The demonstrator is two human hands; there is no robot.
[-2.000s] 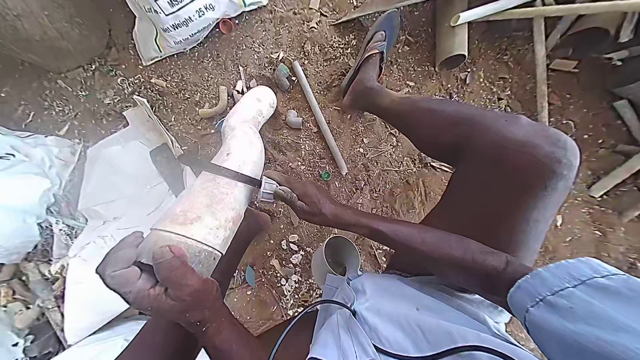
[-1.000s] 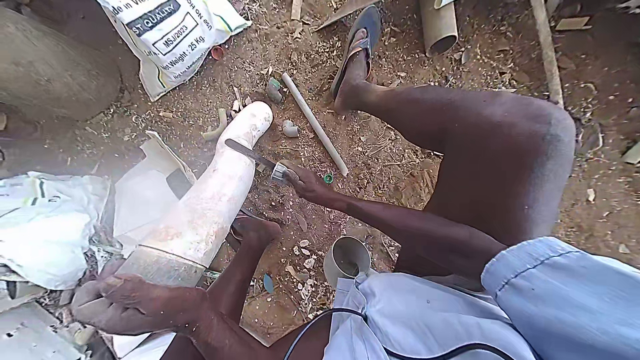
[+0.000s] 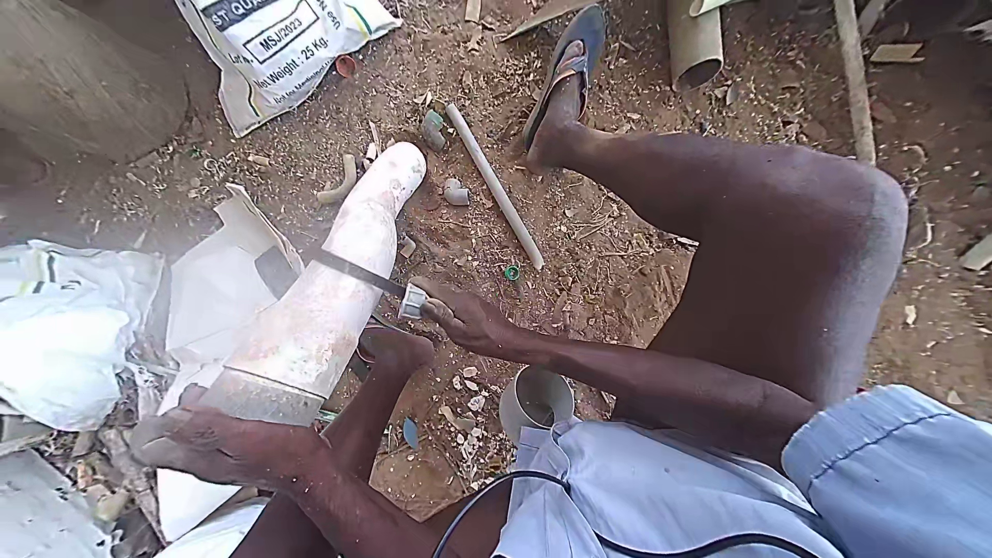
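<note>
A white, foot-and-leg-shaped form (image 3: 310, 310), powdery and stained, lies slanted from lower left to upper middle. Around its wide end runs a grey band (image 3: 260, 397), and my left hand (image 3: 232, 446) grips that end, its fingertips partly out of sight. My right hand (image 3: 465, 314) is closed on the whitish handle (image 3: 412, 301) of a long, flat dark tool, perhaps a file or rasp. The tool's blade (image 3: 356, 271) lies across the middle of the form. Whether its face is toothed cannot be told.
A thin plastic pipe (image 3: 496, 186), pipe elbows (image 3: 456, 192) and a green ring (image 3: 511, 273) lie on the soil. A grey pipe or cup (image 3: 536, 399) stands between my legs. Printed sacks (image 3: 287, 58) are at the top left, white plastic bags (image 3: 70, 333) at the left, and a wide pipe (image 3: 695, 46) at the top.
Compared with one second ago, the blade has moved from near the form's narrow end back to its middle, my right hand with it. My left hand stays on the wide end.
</note>
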